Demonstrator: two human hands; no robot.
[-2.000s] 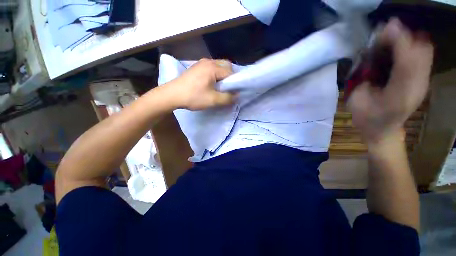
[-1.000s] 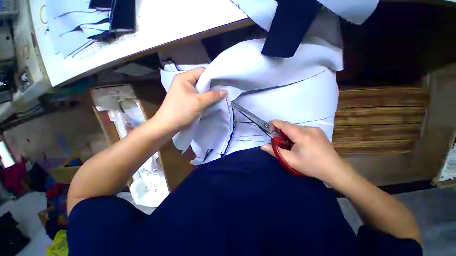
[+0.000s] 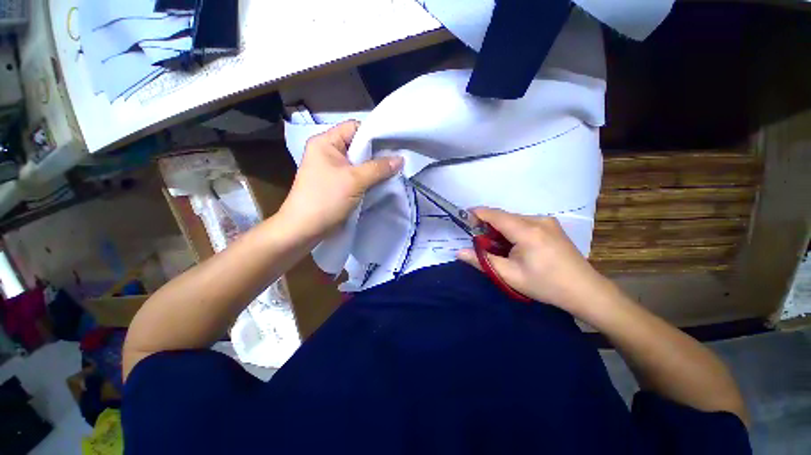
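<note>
White cut panels (image 3: 507,182) lie over my lap, with thin dark lines and a dark curved edge at the left. My left hand (image 3: 342,173) grips a folded part of the white cloth between thumb and fingers. My right hand (image 3: 533,258) holds scissors (image 3: 453,211) with red handles. The silver blades point up and left, with the tips at the dark edge by my left thumb. The blades look nearly closed; whether cloth is between them cannot be told. A navy piece (image 3: 516,49) hangs over the top of the white cloth.
A white table (image 3: 293,35) at the top left bears pale blue pieces (image 3: 133,44) and a navy piece (image 3: 216,25). A narrow box with white scraps (image 3: 236,258) is at the left. A cardboard box (image 3: 685,298) with slatted brown strips (image 3: 676,213) is at the right.
Since two seconds ago, my right hand has come from the upper right to the cloth with the scissors. The white cloth is folded differently. Over the last second, the scissors have shifted slightly left and up.
</note>
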